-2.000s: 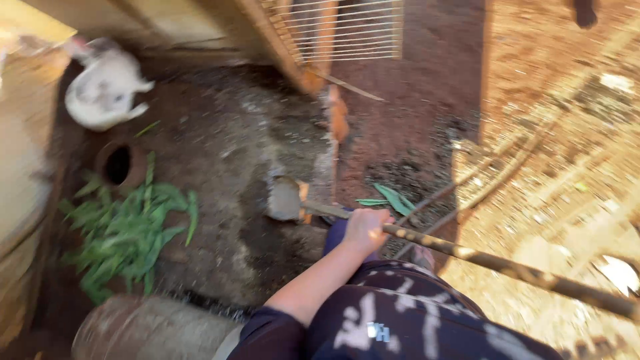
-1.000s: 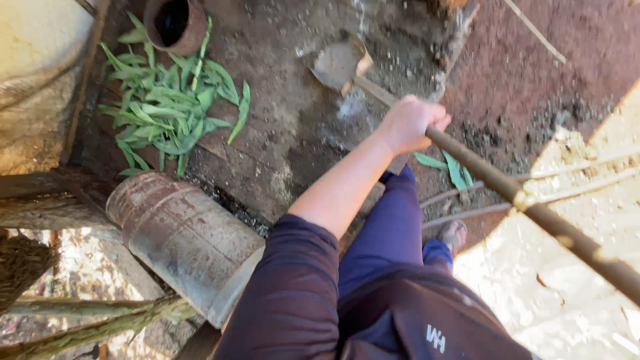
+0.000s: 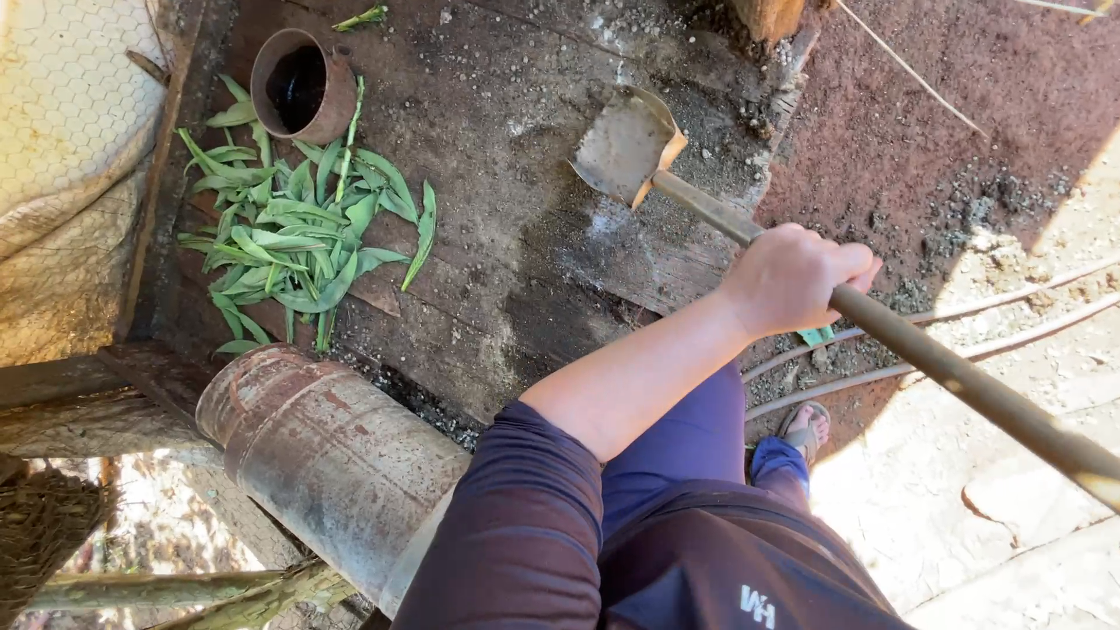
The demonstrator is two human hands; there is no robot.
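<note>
My left hand (image 3: pixel 805 276) is closed around the long handle (image 3: pixel 962 376) of a shovel. The shovel's metal blade (image 3: pixel 626 144), dusty and grey, is over the dirty wooden boards (image 3: pixel 490 175) ahead of my legs. The handle runs from it down to the right and out of the view. My right hand is not in view. Left of the blade lies a pile of long green leaves (image 3: pixel 297 232). A rusty round pot (image 3: pixel 332 96) with a dark inside stands at the pile's far side. A worn metal milk can (image 3: pixel 341 464) lies tilted at the lower left, near my left sleeve.
Wire mesh over pale sheeting (image 3: pixel 79 96) borders the boards on the left. A wooden post (image 3: pixel 770 17) stands at the far edge. Two hoses or cables (image 3: pixel 980 350) cross the ground at right, near my sandalled foot (image 3: pixel 805 429). Loose grit lies about.
The view has shifted, bringing the milk can more fully into sight. A white thing beyond the pot two seconds ago is out of view. My left hand has stayed on the handle.
</note>
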